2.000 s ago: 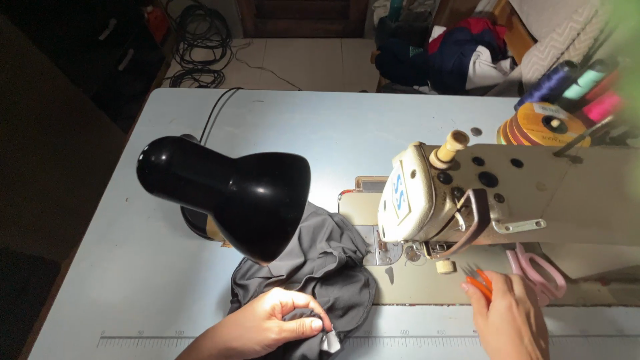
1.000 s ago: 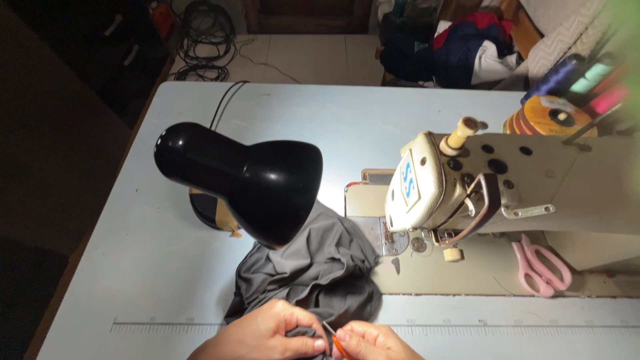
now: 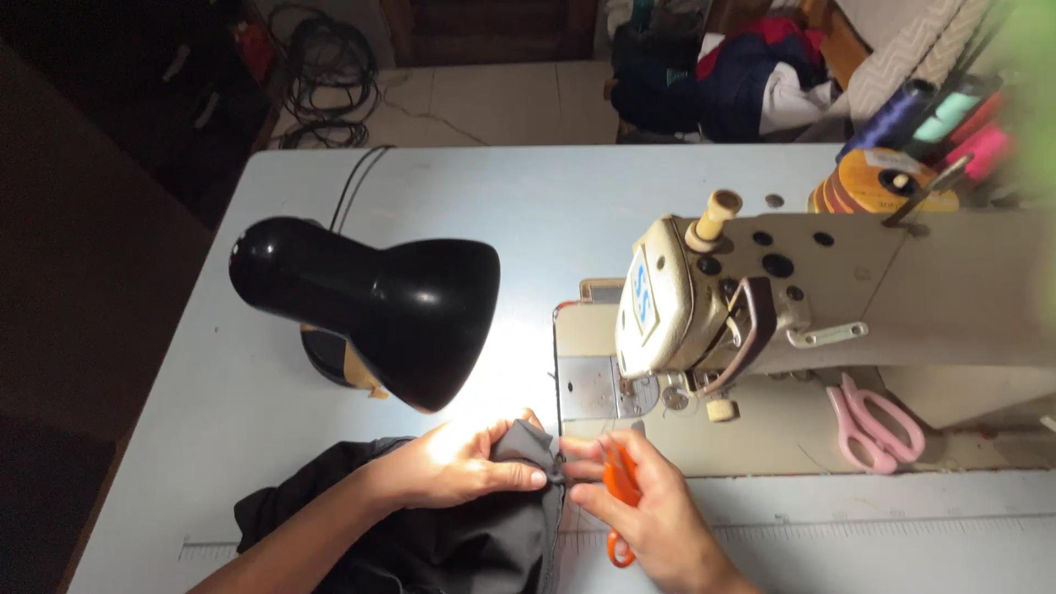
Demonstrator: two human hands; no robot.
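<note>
Dark grey fabric (image 3: 470,536) lies bunched at the table's front edge, with a seam along its right side. My left hand (image 3: 454,466) pinches a folded part of it between thumb and fingers, under the lamp's light. Just to the right, my right hand (image 3: 652,503) holds orange thread snips (image 3: 620,478), their blades pointing up and away, with its fingertips close to the seam. Whether those fingertips touch the fabric is unclear. Both hands are in front of the sewing machine's needle plate (image 3: 587,388).
A black desk lamp (image 3: 371,289) stands behind my left hand. The industrial sewing machine (image 3: 792,289) fills the right side, with pink scissors (image 3: 879,429) lying on its bed. Thread spools (image 3: 883,181) stand at the back right. A printed ruler scale (image 3: 808,528) runs along the front.
The fabric has come out from beside the machine bed toward the front, and my left hand now holds a fold up. My right hand has moved away from the front edge, still with the orange snips.
</note>
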